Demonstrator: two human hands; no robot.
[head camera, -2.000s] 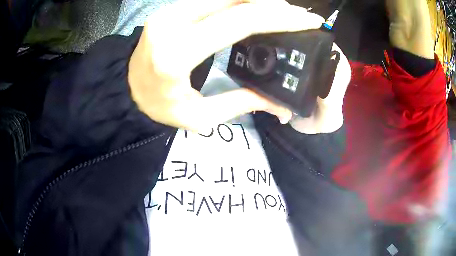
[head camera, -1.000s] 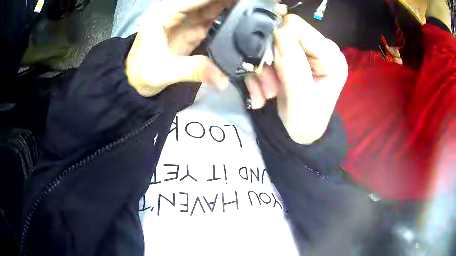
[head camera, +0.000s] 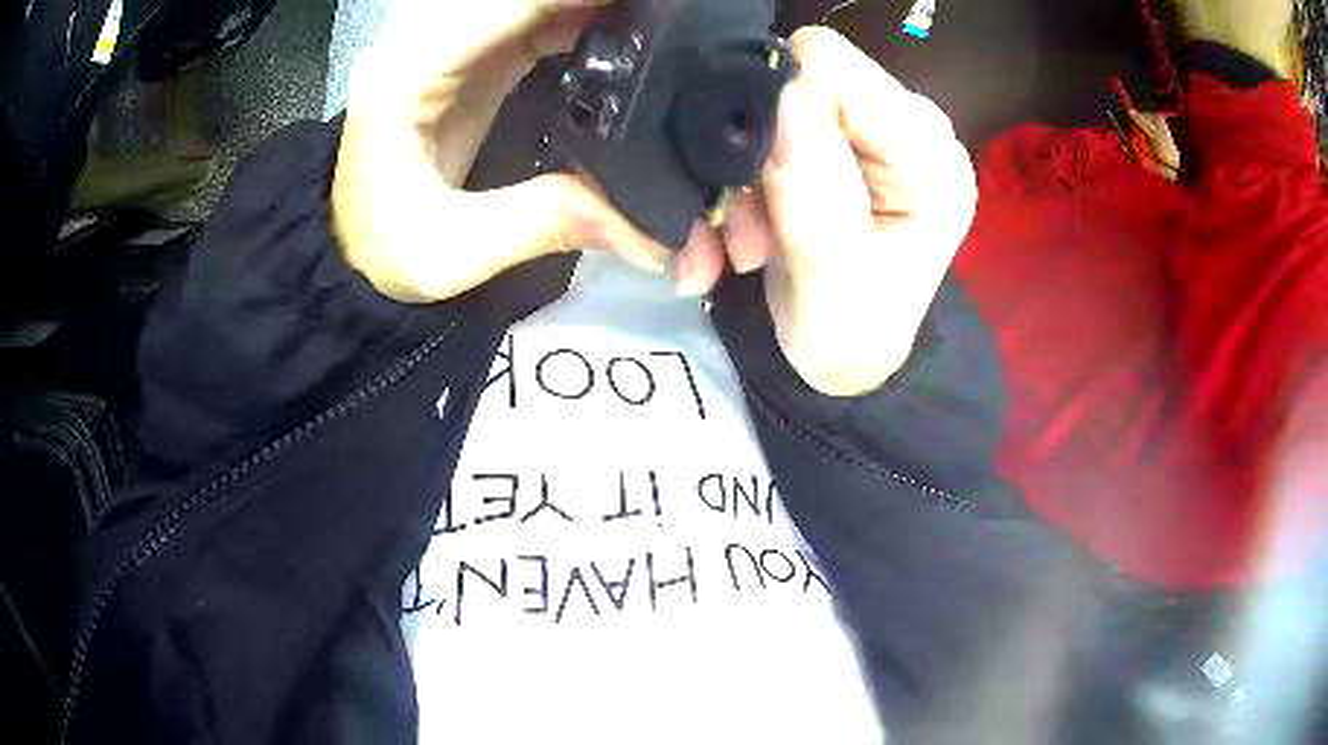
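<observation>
A black camera unit (head camera: 641, 138) is held tilted at the top of the view, cut off by the upper edge. Glossy squares show on its left face, and a round black lens part (head camera: 724, 120) juts out at its right. My left hand (head camera: 452, 160) grips the unit from the left, with the thumb along its lower edge. My right hand (head camera: 874, 197) pinches the lens part from the right, its fingertips at the rim and lower edge. Small yellowish bits show at the lens rim. The far side of the unit is hidden.
A neighbouring person's red sleeve (head camera: 1253, 233) and red clothing are at the right. A small white and blue tip (head camera: 918, 18) hangs at the top. Dark cables (head camera: 190, 37) are at the upper left. My dark jacket and white lettered shirt (head camera: 641, 582) lie below my hands.
The unit has turned from showing its front, with lens and pale squares, to a side-on tilt. My right hand has come round from behind it to the lens part.
</observation>
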